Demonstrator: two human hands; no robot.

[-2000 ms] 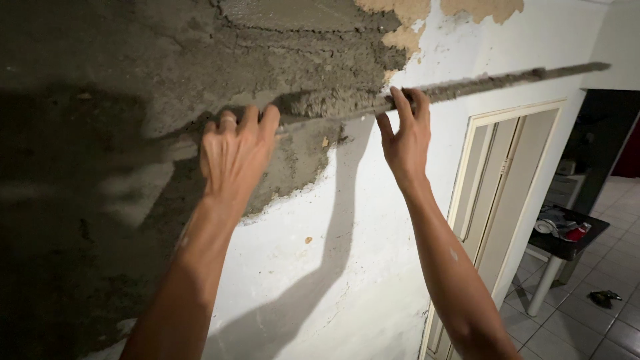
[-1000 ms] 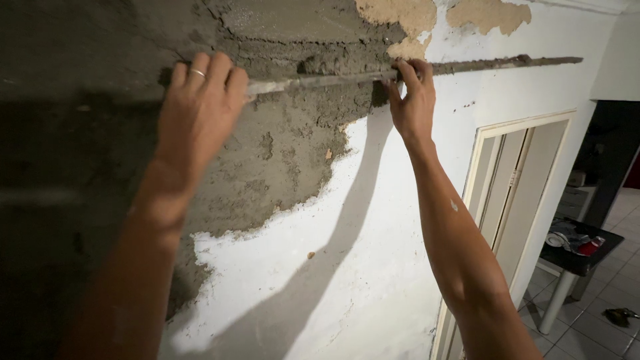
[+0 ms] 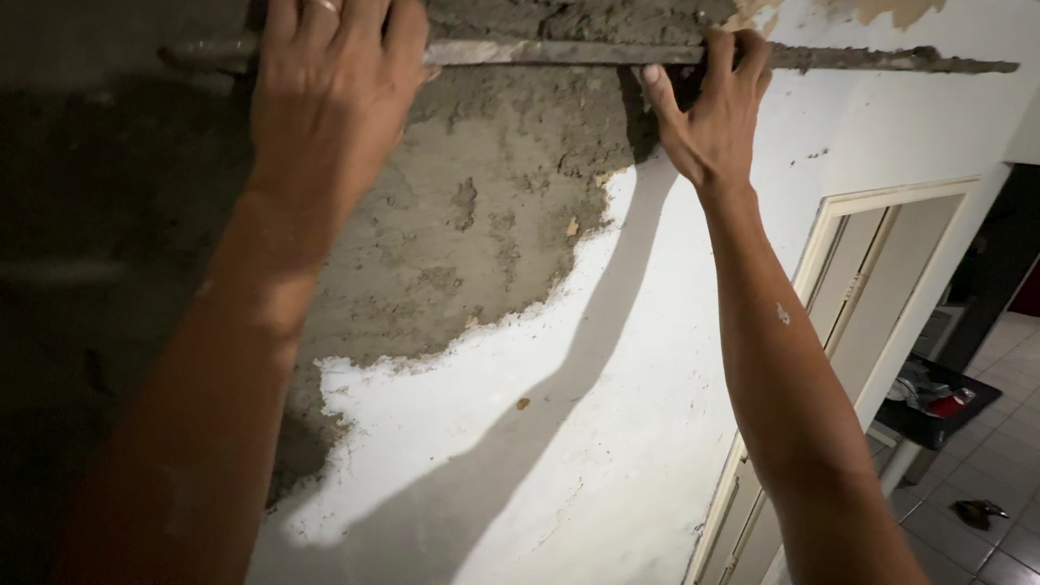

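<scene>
A long straightedge bar (image 3: 561,54) smeared with mortar lies nearly level against the wall, across the upper part of the view. My left hand (image 3: 337,89), with a ring on one finger, grips it left of centre. Farther right, my right hand (image 3: 715,106) holds the same bar, thumb at its lower edge and fingers over the top. Wet grey mortar (image 3: 471,219) covers the wall around and below the bar, with a ragged edge against the white painted wall (image 3: 650,390). More mortar is piled along the bar's upper edge.
A cream door frame (image 3: 902,195) with a folding door (image 3: 902,268) stands at the right. Beyond it is a small dark table (image 3: 975,406) holding a red object and other items. A dark object (image 3: 979,512) lies on the tiled floor. Tan patches (image 3: 886,10) show at the top.
Both hands have moved up the wall with the bar, and the left hand has shifted left along it. More smoothed mortar shows below the bar.
</scene>
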